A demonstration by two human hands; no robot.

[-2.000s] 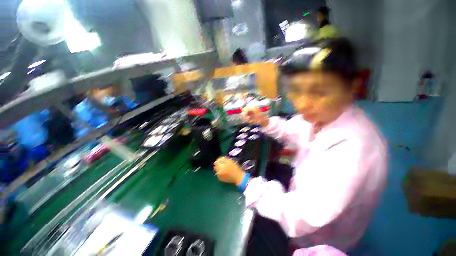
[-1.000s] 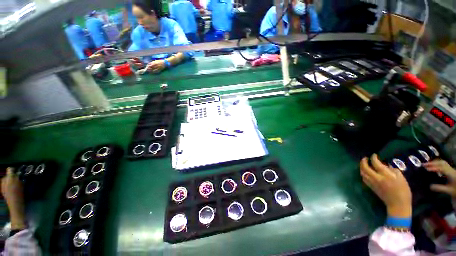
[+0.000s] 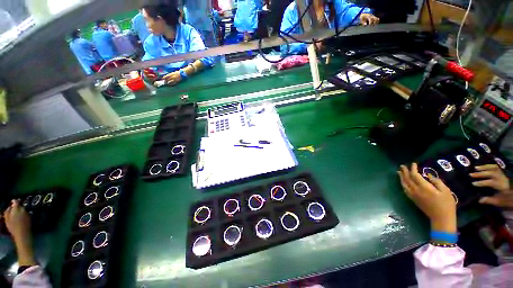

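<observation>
Neither of my hands shows in the picture. A black foam tray (image 3: pixel 262 216) lies nearest in front of me on the green mat, with two rows of pockets. Each pocket holds a round, silver-rimmed watch head (image 3: pixel 264 228). Most faces look dark, some with reddish or yellowish glints. The front-left watch head (image 3: pixel 201 245) shines pale.
A clipboard with record sheets (image 3: pixel 247 163), pens and a calculator (image 3: pixel 225 117) lies behind. A part-empty tray (image 3: pixel 171 127) and a filled tray (image 3: pixel 90 233) are left. Neighbours' hands (image 3: pixel 433 197) (image 3: pixel 17 220) touch trays at both sides. A red-handled fixture (image 3: pixel 444 93) stands right.
The view has swung from the right-hand neighbour to the bench before me. In the last second, the right neighbour's hands shifted slightly over their tray. The near watch heads stay in their pockets.
</observation>
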